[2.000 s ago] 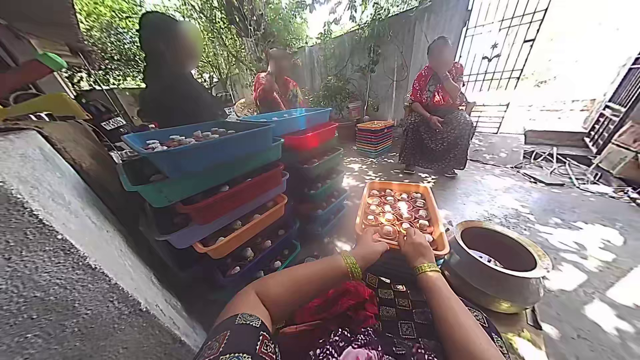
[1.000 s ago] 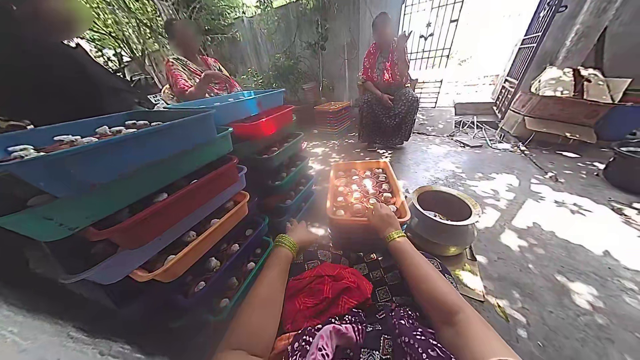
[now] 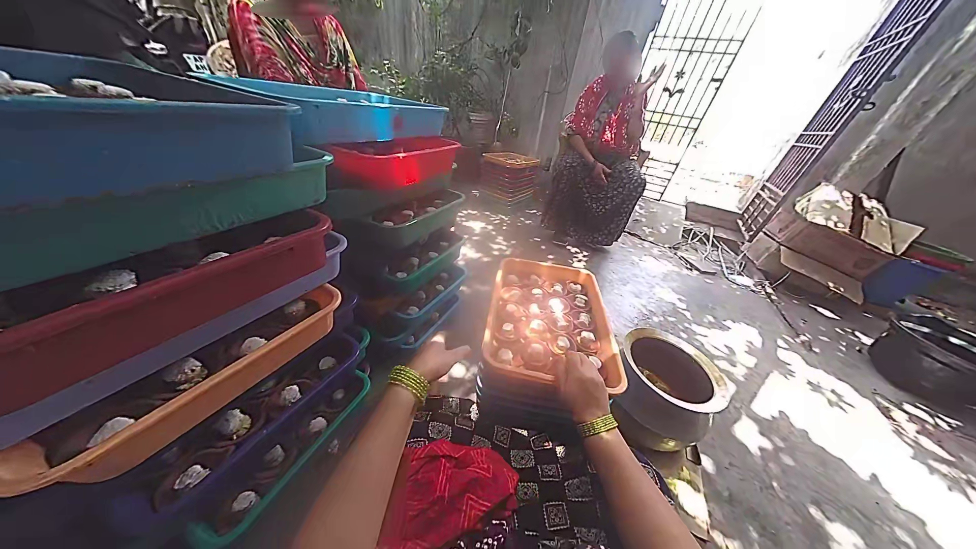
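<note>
An orange plastic tray (image 3: 618, 370) stands in front of me on top of other trays, filled with rows of small brown cups that hold whitish lumps. My right hand (image 3: 581, 385) is at the tray's near right corner, its fingers over the near row; whether they grip a piece cannot be told. To the left of the tray, my left hand (image 3: 438, 358) is apart from it, thumb spread, holding nothing. A wide metal pot (image 3: 675, 389) with dark contents stands close to the tray's right side. Red cloth (image 3: 457, 488) lies on my lap.
Tall stacks of filled plastic trays, one with a blue tray (image 3: 152, 137) on top, rise at the left. A seated person (image 3: 598, 152) is by the gate, another person (image 3: 297, 46) behind the stacks. Farther trays (image 3: 509, 177), a cardboard box (image 3: 831, 244) and a dark pot (image 3: 926, 358) stand around.
My left hand has come away from the orange tray, where it was two seconds ago. My right hand stays at the near edge. The seated person has raised a hand. The view has turned right.
</note>
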